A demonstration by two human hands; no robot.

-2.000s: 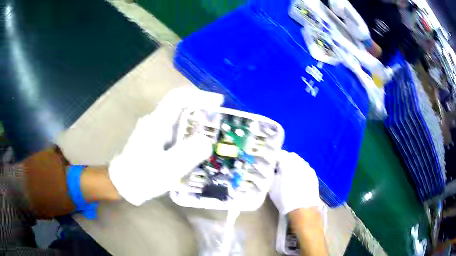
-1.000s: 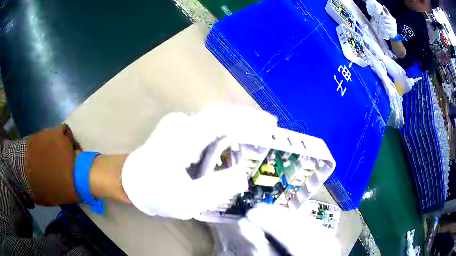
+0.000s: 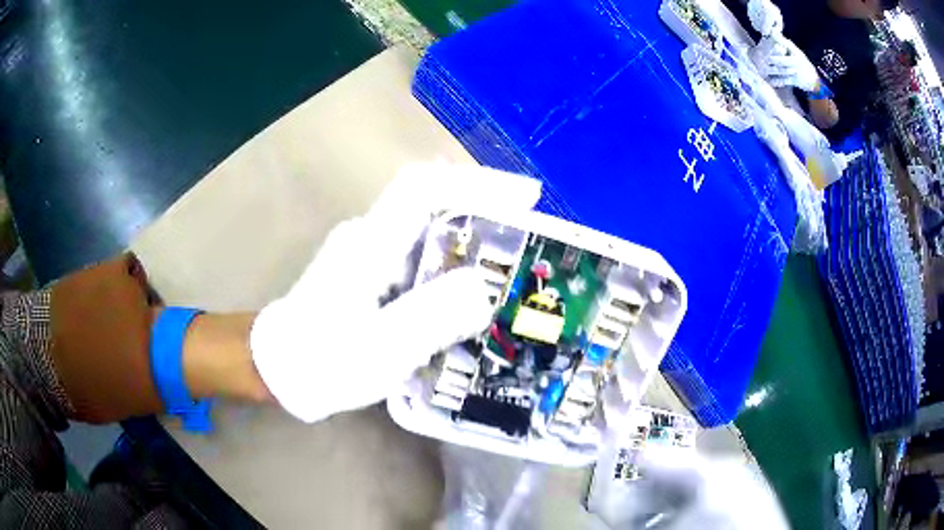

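My left hand, in a white glove, grips the left side of an open white socket housing, its thumb over the inner compartments. The housing is tilted, open side towards me. Inside are a green circuit board, a yellow block, a black block, blue parts and metal contacts. A crinkly clear plastic bag hangs below it. My right hand, gloved and blurred, is at the lower right, cut off by the bottom edge, by a white piece with small parts. Its fingers are unclear.
A blue corrugated sheet stack with white lettering lies beyond the beige board. Two open units lie on its far side. A person's gloved hand is beyond them. More blue layers stand at far right.
My right hand has moved right and down, away from the housing; a dark thin item seen by it earlier no longer shows. The housing has turned to face me more and its inside shows more fully.
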